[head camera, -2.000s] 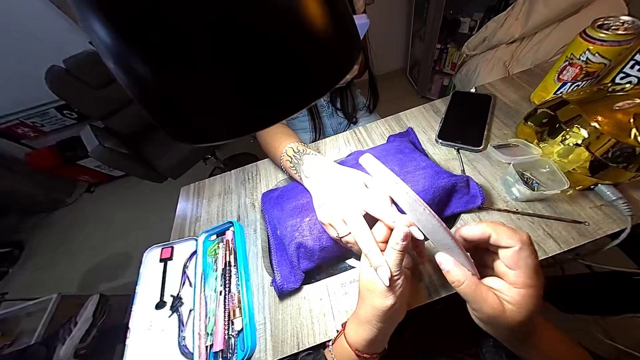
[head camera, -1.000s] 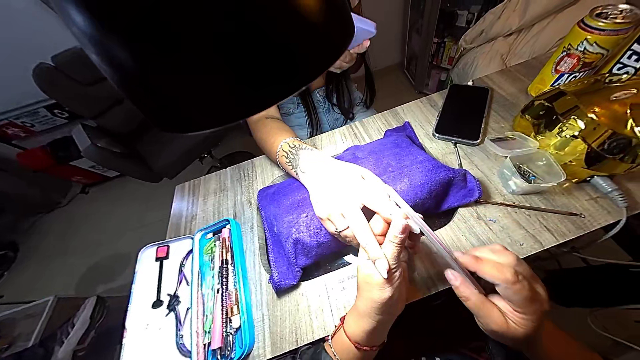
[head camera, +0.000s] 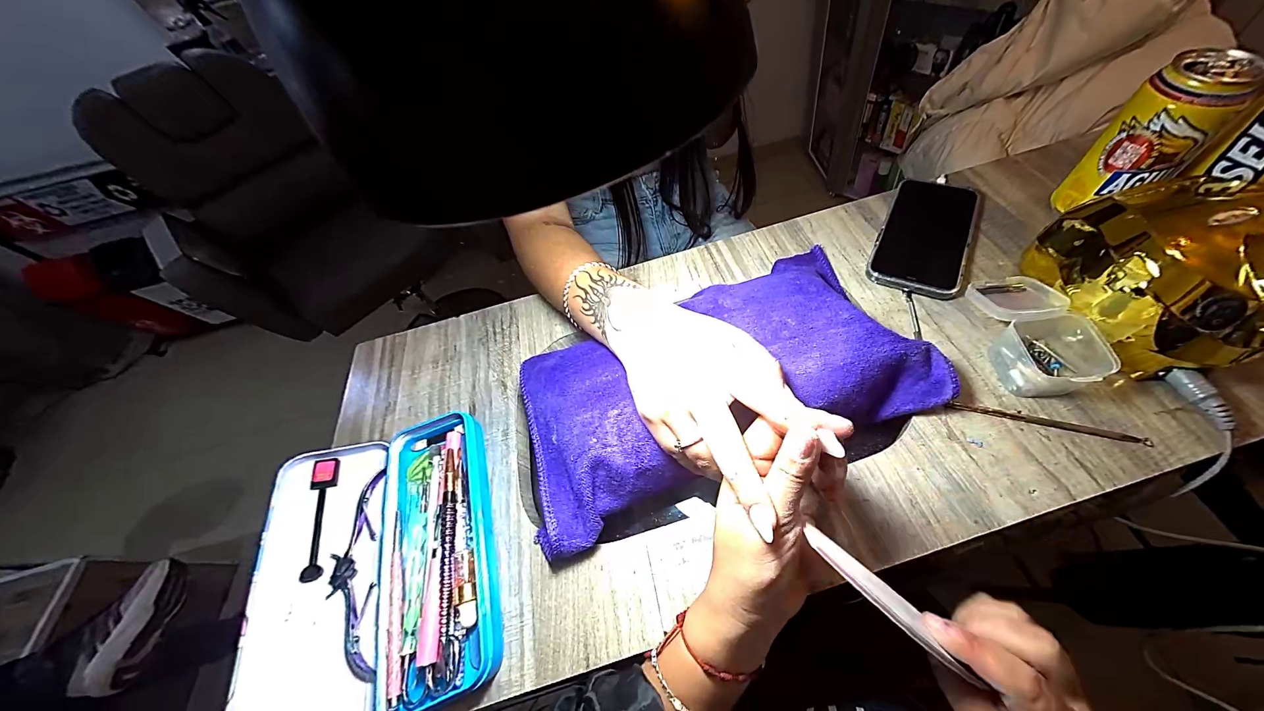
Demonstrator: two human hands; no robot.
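My left hand (head camera: 765, 538), with red and beaded bracelets at its wrist, grips the fingers of another person's hand (head camera: 691, 365), which rests palm down over a purple towel-covered cushion (head camera: 839, 341). That hand has long pale nails, a ring and a wrist tattoo. My right hand (head camera: 1007, 652), slightly blurred, pinches the lower end of a pale nail file (head camera: 879, 592). The file is seen nearly edge-on, its far tip close beside my left hand's fingers. Whether the tip touches a nail cannot be told.
A black lamp shade (head camera: 523, 99) hangs above. An open blue case (head camera: 484, 553) of brushes and tools lies left. Right are a phone (head camera: 925, 237), a small plastic tub (head camera: 1052, 355), a thin brush-like tool (head camera: 1052, 425), a gold glossy object (head camera: 1165, 276) and yellow cans (head camera: 1155, 128).
My right hand and the file have moved down, away from the held fingers. The file has turned from its broad face to nearly edge-on. My left hand keeps its hold.
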